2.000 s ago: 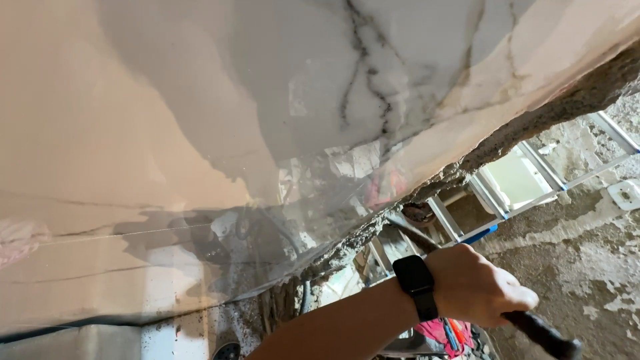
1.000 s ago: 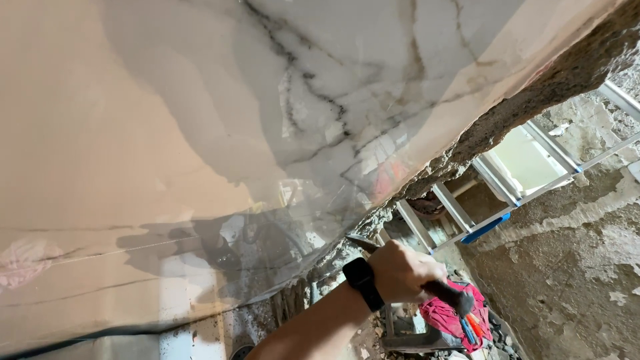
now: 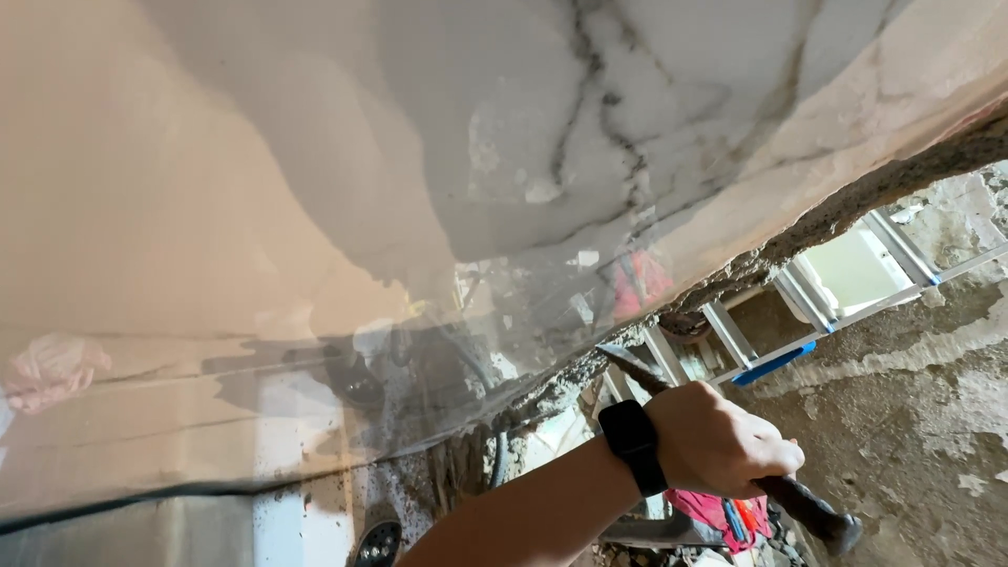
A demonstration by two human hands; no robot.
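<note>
My left hand (image 3: 720,441), with a black watch on its wrist, is closed around a dark, worn metal pry bar (image 3: 803,504). The bar's flat, pointed tip lies at the rough broken edge beneath a glossy veined stone-look wall panel (image 3: 504,150); whether it is wedged in cannot be told. Its thick, bent other end sticks out below the fist, toward the lower right. My right hand is not in view. Shadows and reflections fall across the panel.
An aluminium ladder (image 3: 731,335) lies beyond the broken edge, a blue piece (image 3: 776,364) beside it. Below my hand are a pink cloth or bag (image 3: 709,512) with tools and rubble (image 3: 787,543). A shoe (image 3: 379,543) shows at the bottom. Rough, patchy wall or floor (image 3: 913,425) fills the right.
Since one second ago, my left hand and the bar have moved right along the broken edge. More of the bar's lower end shows now. The grip on it has stayed closed.
</note>
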